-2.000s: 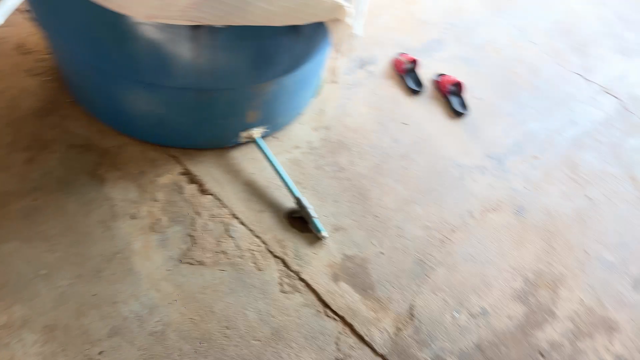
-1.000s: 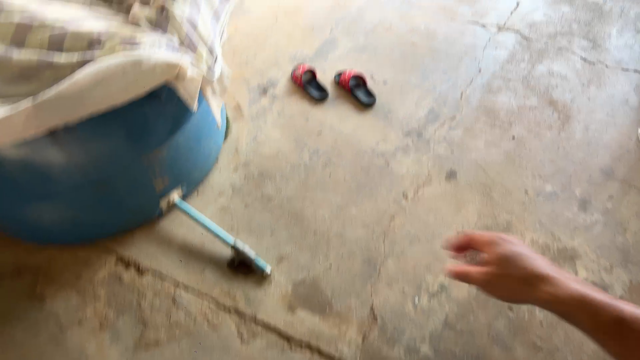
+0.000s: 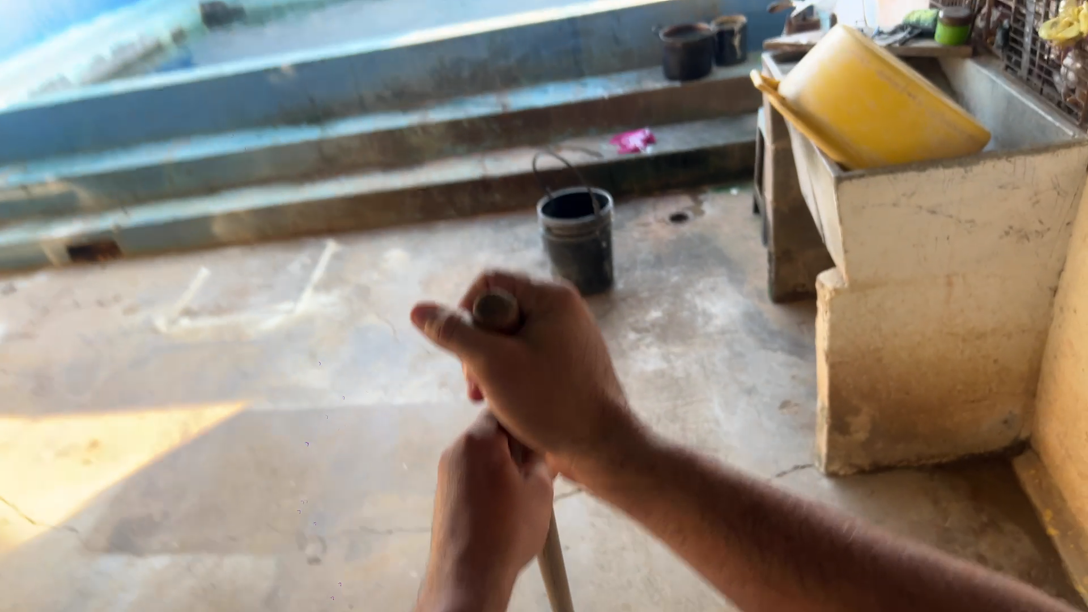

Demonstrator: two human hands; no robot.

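Note:
Both of my hands grip one wooden pole [image 3: 554, 561] at the middle of the view. My right hand [image 3: 540, 365] is wrapped around its top, with the round end showing between thumb and fingers. Just below it, my left hand [image 3: 493, 501] closes around the same pole. The pole runs down out of the bottom of the view, so its lower end is hidden. Beyond my hands, a dark bucket [image 3: 578, 246] with a raised wire handle stands upright on the concrete floor.
A concrete sink [image 3: 960, 212] at the right holds a tilted yellow plastic tub [image 3: 884, 102]. Blue-painted steps [image 3: 382, 178] cross the back, bearing dark pots [image 3: 687, 51] and a pink cloth [image 3: 633, 140]. A drain hole [image 3: 679, 218] lies beyond the bucket.
The view has swung away from the blue tub and the red-and-black sandals. My right hand, holding nothing one second ago, now grips the pole, and my left hand has come into view on it.

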